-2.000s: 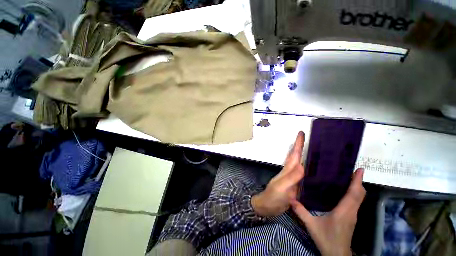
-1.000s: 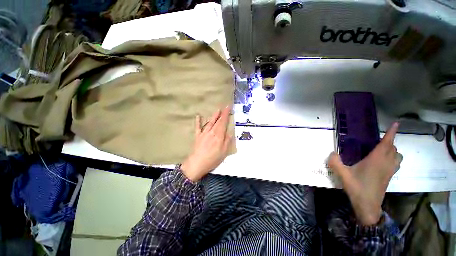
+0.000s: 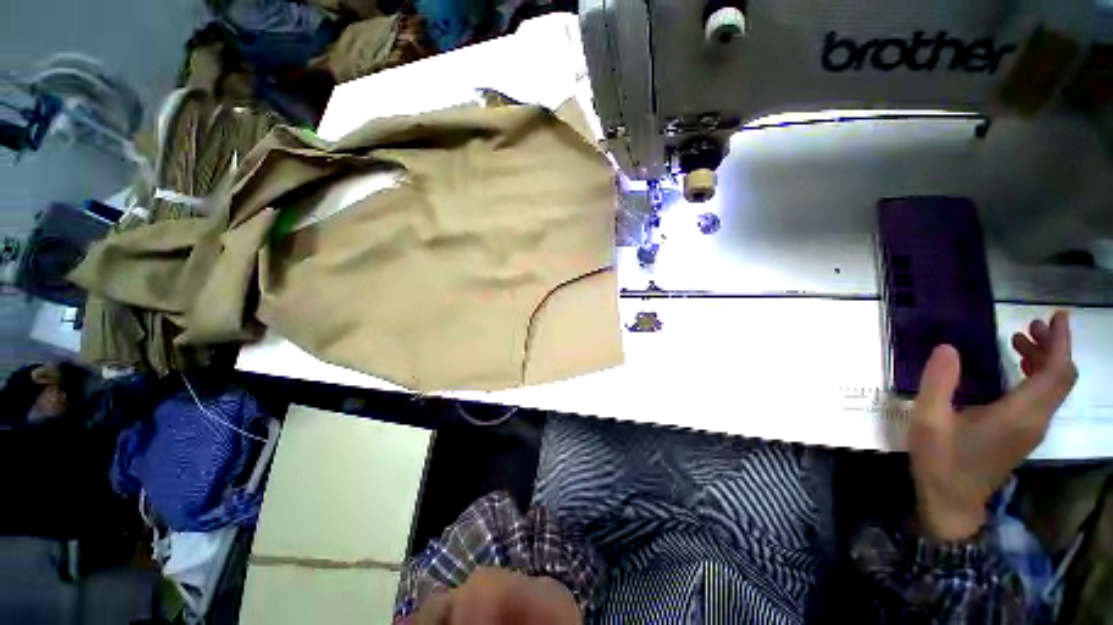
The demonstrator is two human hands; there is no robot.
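Note:
A dark purple smartphone (image 3: 937,287) lies on the machine bed at the right. My right hand (image 3: 983,427) is at its lower end, thumb over the phone's lower part, fingers spread beside it; it does not grip it. My left hand (image 3: 500,601) is at the bottom edge, partly cut off and blurred, away from the cloth; its fingers cannot be made out. The khaki garment panel (image 3: 452,256) lies left of the needle area (image 3: 653,220), its curved dark seam (image 3: 537,311) showing at the lower right corner.
The brother sewing machine head (image 3: 781,61) spans the top right over the white table (image 3: 757,366). Bundled khaki pieces (image 3: 183,153) lie at the far left. A pale board (image 3: 330,488) and blue cloth (image 3: 189,446) are at the lower left. More cloth is below right.
The phone has gone from over my lap onto the machine bed, then farther right. My left hand touched the panel one second ago and has since drawn back to the bottom edge. The view has shifted.

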